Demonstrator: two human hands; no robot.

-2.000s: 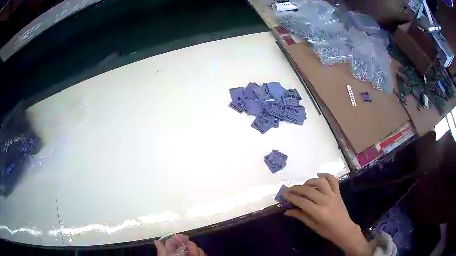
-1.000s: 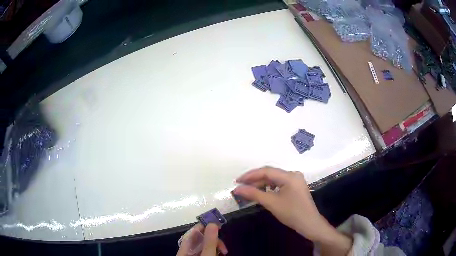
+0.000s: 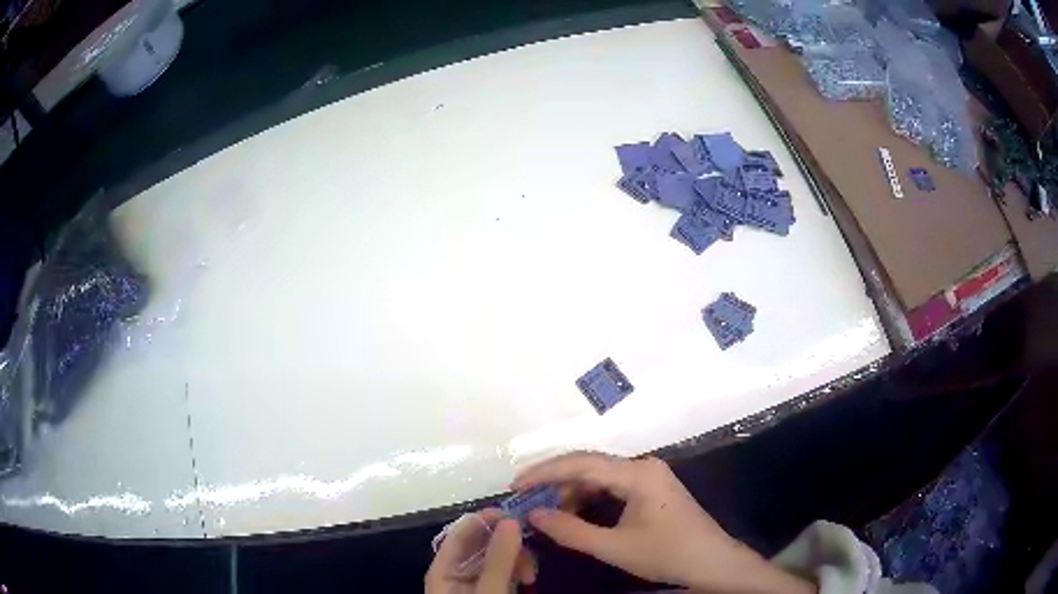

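My left hand (image 3: 485, 555) holds a small clear plastic case (image 3: 464, 543) at the bench's front edge. My right hand (image 3: 615, 511) pinches a purple-blue square (image 3: 531, 504) at the case, with fingertips of both hands close together. Whether the square is inside the case is hard to tell. One purple-blue square (image 3: 604, 385) lies alone on the white surface above my right hand. A small stack of squares (image 3: 729, 320) lies to its upper right, and a larger heap (image 3: 708, 189) lies further back.
A clear bag of dark parts (image 3: 81, 313) lies at the left end. Brown cardboard (image 3: 905, 221) at right bears a white strip (image 3: 891, 172), a small dark piece (image 3: 922, 179) and clear bags of silvery parts (image 3: 928, 104). A purple-blue mass (image 3: 946, 522) shows low at right.
My right hand moved from the small stack to my left hand. A single square now lies apart on the white surface. The camera view has shifted.
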